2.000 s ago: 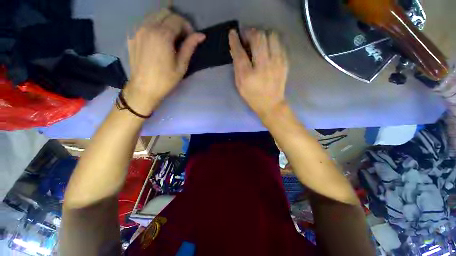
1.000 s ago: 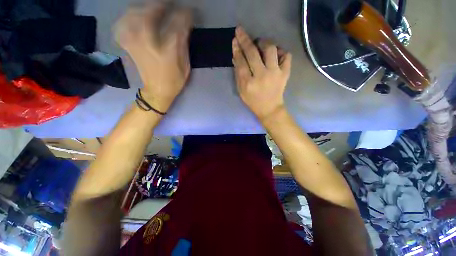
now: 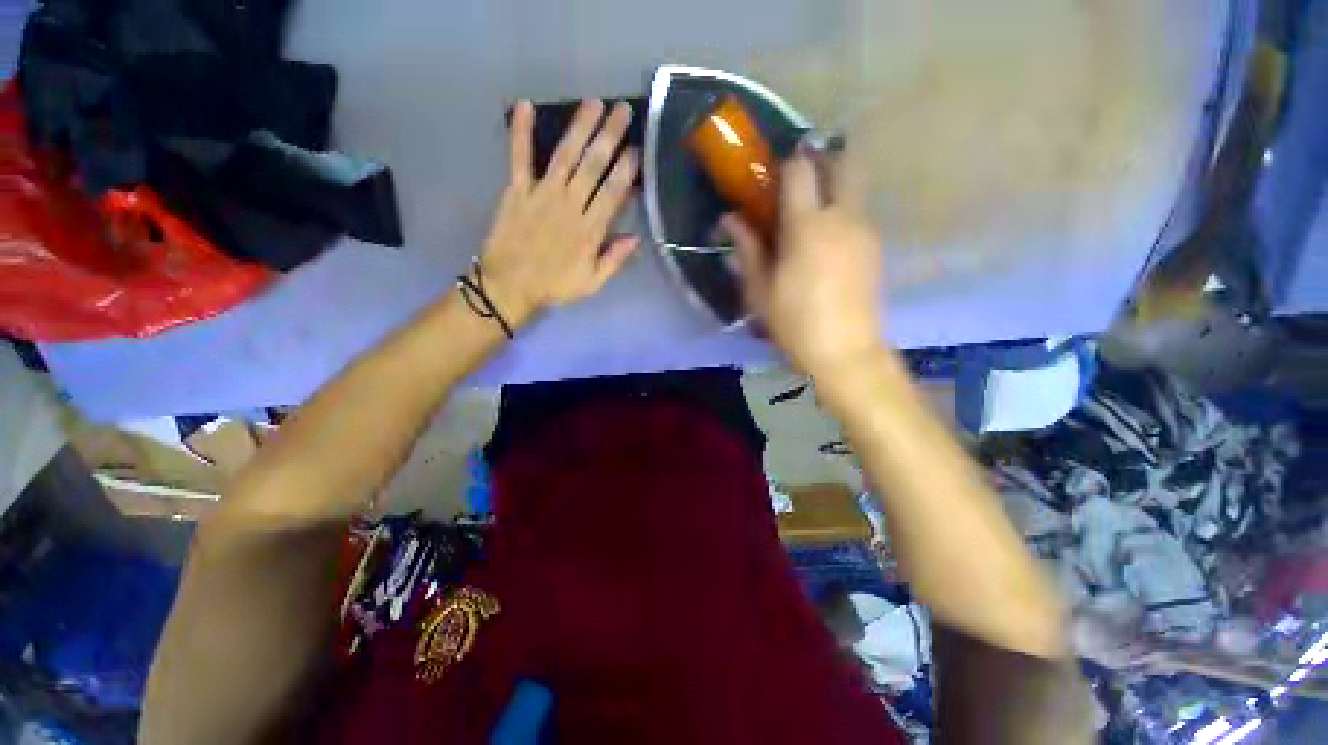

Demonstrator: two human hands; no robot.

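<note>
A small flat black fabric piece [image 3: 548,128] lies on the pale blue-purple table. My left hand [image 3: 565,218] lies flat on it with the fingers spread, covering much of it. The steam iron [image 3: 677,189] stands just right of the piece, at or over its right edge; I cannot tell if it overlaps it. My right hand [image 3: 816,262], slightly blurred, is closed around the iron's glossy orange-brown handle [image 3: 733,153].
A loose heap of black pieces [image 3: 175,131] lies on the left, over a crinkled red plastic bag [image 3: 117,262]. The table's near edge runs in front of me. The ironing table [image 3: 1020,175] has a brownish stain on the right. Grey and black cloth [image 3: 1151,495] lies below right.
My right hand has left the fabric, taken hold of the iron by its handle and brought it left beside the piece. My left hand has moved onto the piece and lies flat.
</note>
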